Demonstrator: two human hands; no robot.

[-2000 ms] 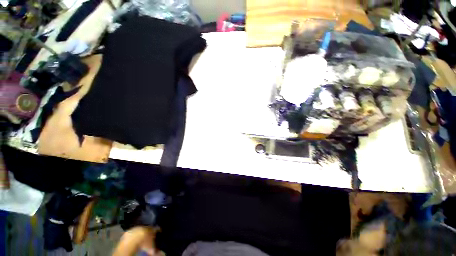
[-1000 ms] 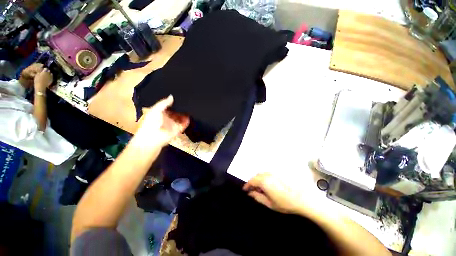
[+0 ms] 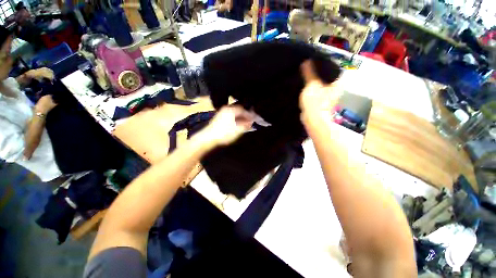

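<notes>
A black cut panel [image 3: 255, 70] is lifted and bunched at the far side of the black garment pile [image 3: 239, 168]. My right hand [image 3: 318, 100] grips its right part, with black fabric around the fingers. My left hand [image 3: 231, 125] is at the pile's middle, below the lifted panel. A small pale pointed thing [image 3: 260, 118] shows at its fingertips; blur hides what it is and whether the fingers hold it or fabric. A dark navy strip [image 3: 269, 195] hangs from the pile over the table's front edge.
The lint-covered overlock machine [image 3: 435, 217] is at the lower right, with a white blob on it. A wooden board [image 3: 413, 144] lies behind it. A pink machine [image 3: 117, 68] and another person's hands [image 3: 43, 106] are at the left. Dark scraps [image 3: 155, 100] lie left of the pile.
The view has tilted up and to the left. My right hand has moved from near the lap to the far side of the pile, where black fabric is now raised. My left hand is further in over the pile.
</notes>
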